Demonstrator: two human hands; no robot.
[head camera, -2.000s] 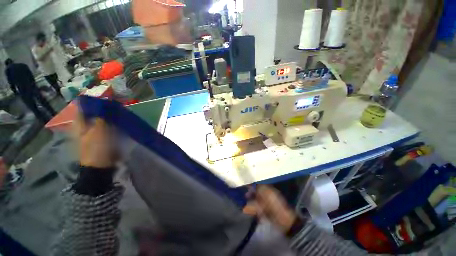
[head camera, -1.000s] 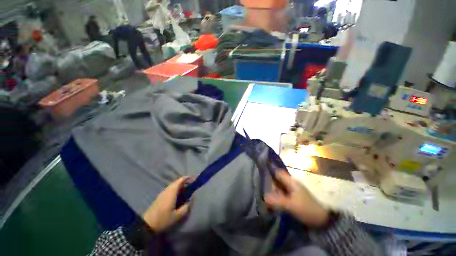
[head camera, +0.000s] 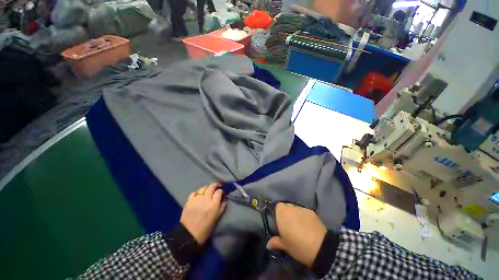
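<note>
The grey fabric (head camera: 180, 120) with a wide blue binding (head camera: 123, 169) lies heaped over the green table and its near edge. My left hand (head camera: 203, 210) holds the fabric at the blue binding, near the middle. My right hand (head camera: 298, 232) grips black-handled scissors (head camera: 263, 210) just to the right of it. The blades point left to the blue edge beside my left fingers, with a small white strip at the blades. Whether the blades are closed is hard to tell.
The sewing machine (head camera: 407, 147) with its lit needle area stands on the white table (head camera: 334, 128) at right. The green table (head camera: 54, 191) is at left. Orange crates (head camera: 98, 54) and a blue bin (head camera: 317, 60) stand behind. Legs of people show at the top.
The view has shifted down and left from the machine. The grey fabric, held up two seconds ago, lies spread out. My hands have come closer together, and the scissors are now clear at the blue edge.
</note>
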